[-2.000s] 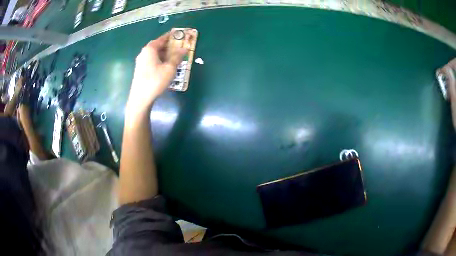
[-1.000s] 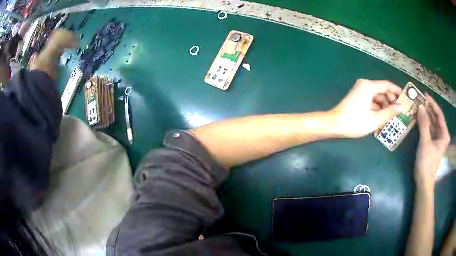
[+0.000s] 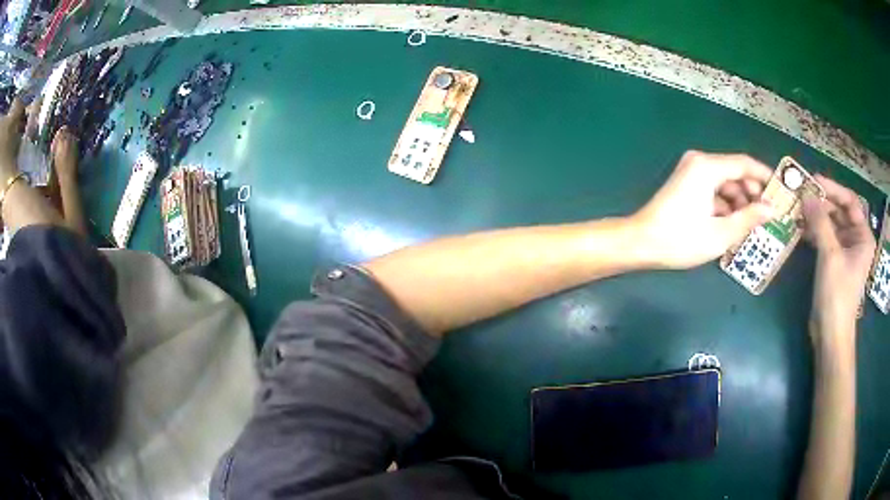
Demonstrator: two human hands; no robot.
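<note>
A handset assembly [image 3: 763, 252] with a tan frame, a round silvery disc at its top end, a green patch and a white end with dark squares is at the right. My left hand [image 3: 705, 210] reaches across from the lower left and pinches its upper left side. My right hand [image 3: 841, 223], somewhat blurred, has its fingers at its upper right edge; whether they grip it is unclear. A second handset assembly [image 3: 433, 125] lies on the green bench [image 3: 586, 127] at upper centre.
A black smartphone [image 3: 627, 420] lies near me, with pale rings [image 3: 704, 362] at its corner. A handset stack [image 3: 191, 217], a thin tool [image 3: 247, 249] and dark loose parts [image 3: 191, 105] are at left, beside another person's arm [image 3: 37, 203]. Another handset [image 3: 881, 276] shows at the right edge.
My left hand has let go of the upper-centre handset and moved right to the handset by my right hand. The view has shifted. The left neighbour's arm has moved.
</note>
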